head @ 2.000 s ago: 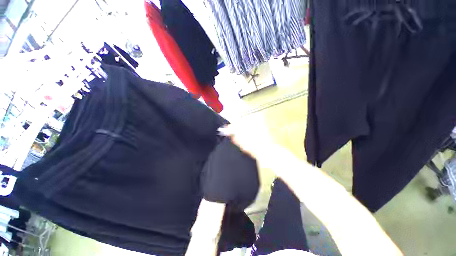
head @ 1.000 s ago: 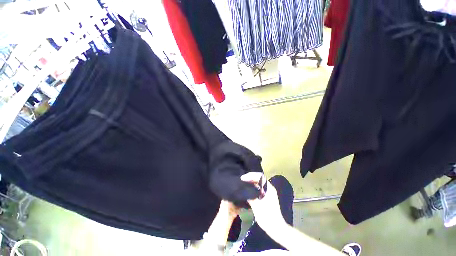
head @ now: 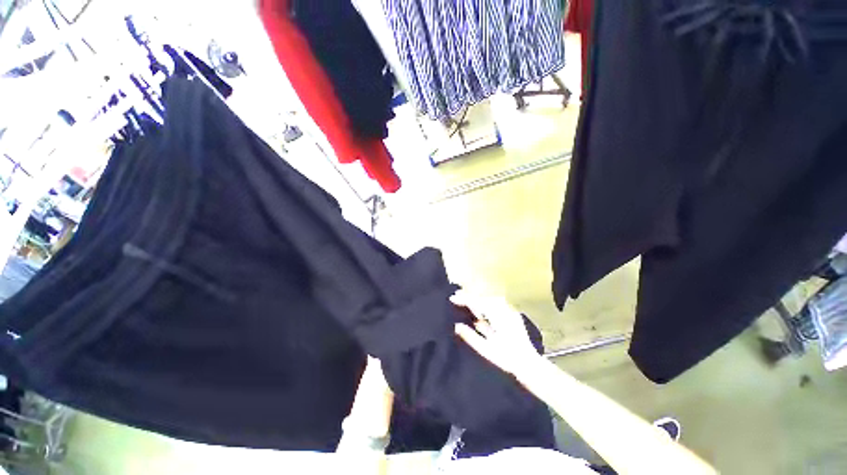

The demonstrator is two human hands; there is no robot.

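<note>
Black trousers (head: 232,306) hang at the left, waistband (head: 158,232) toward the upper left, one leg drawn out toward me and bunched near the centre. My right hand (head: 494,327) is at the bunched trouser leg, with dark cloth between its fingers; I cannot make out a tool in it. My left hand is hidden under the cloth; only its wrist and forearm (head: 368,408) show below the leg. The lower part of the leg drapes over between my arms.
More black trousers (head: 715,186) hang close at the right, with a drawstring at the top. Red and black garments (head: 339,93) and striped garments (head: 474,56) hang behind. A metal strip (head: 511,174) crosses the pale floor. A shoe (head: 668,428) shows at the bottom.
My hands first came together at the leg's end; now my right hand has moved up slightly and the leg is turned and spread, covering my left hand.
</note>
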